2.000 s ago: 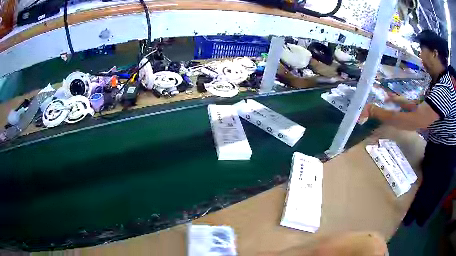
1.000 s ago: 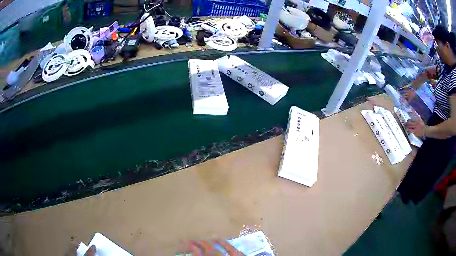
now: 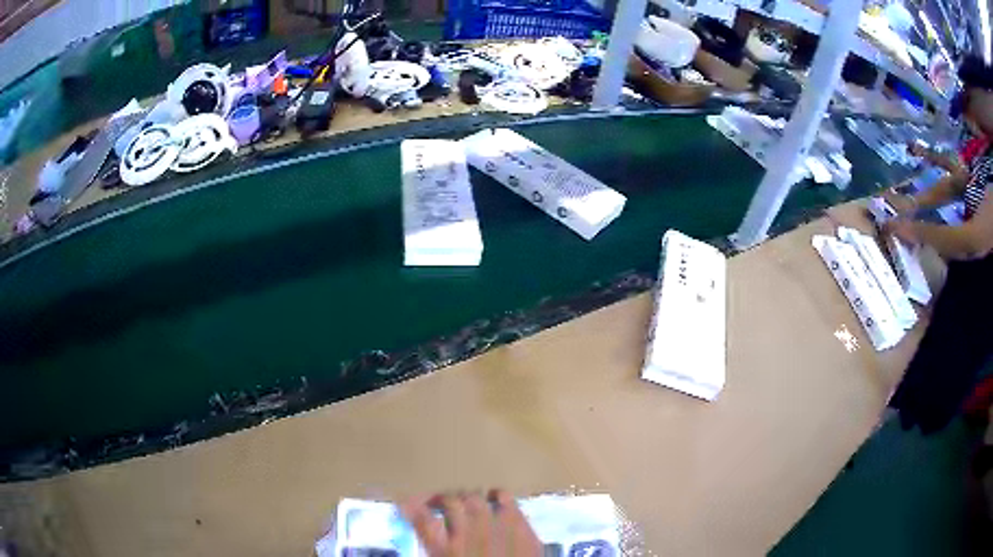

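Observation:
A white box with its contents showing (image 3: 368, 524) lies at the bottom edge of the view, cut off by it. Pale blue and dark shapes show inside its right part. My right hand (image 3: 476, 524) is over the middle of this box from below, fingers bent and touching it. The palm is cut off, so whether it grips anything is hidden. My left hand is out of the picture.
A closed white box (image 3: 688, 316) lies on the brown bench cover (image 3: 436, 424). Two more (image 3: 441, 207) (image 3: 544, 183) touch on the green belt (image 3: 218, 283). A white post (image 3: 800, 131) stands right. A person (image 3: 947, 234) handles boxes further along.
The view has shifted. My left hand and the white piece by it have left the bottom left. My right hand now lies further up over the box. The other person has moved slightly.

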